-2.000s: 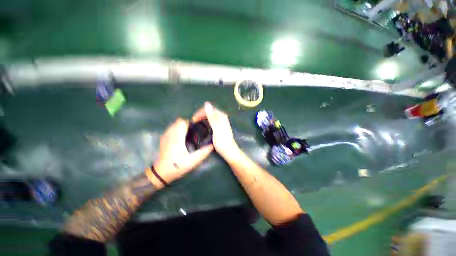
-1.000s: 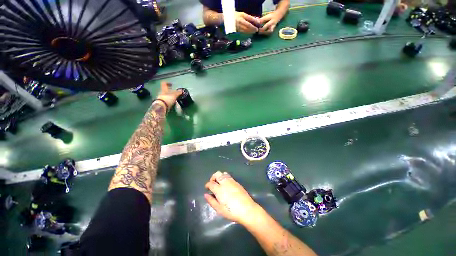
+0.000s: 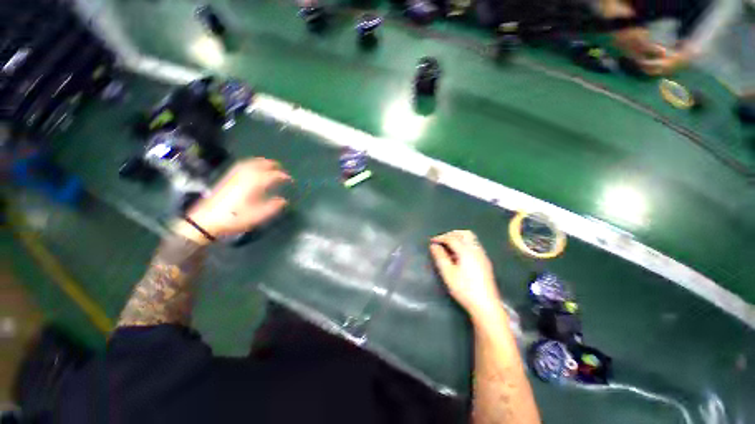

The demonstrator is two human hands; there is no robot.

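Observation:
My left hand is at the left, fingers spread, beside a dark cluster of units with blue discs. Dark bits show under its palm, blurred. My right hand is over the bench with fingers curled; I cannot tell whether anything is in it. The pale yellow ring lies right of it and holds small bits. Below the ring lies a joined unit with two blue discs and a black block. A lone blue disc with a small pale green bar lies by the rail.
A pale rail runs diagonally between the bench and the green belt. A black cylinder stands on the belt, with more dark units beyond. Another person's hands are at the upper right, near a second yellow ring. Dark fan blades are at the upper left.
The view has swung left and blurred. My left hand has let go of the black cylinder, which stands on the belt, and has come back to the near-side cluster.

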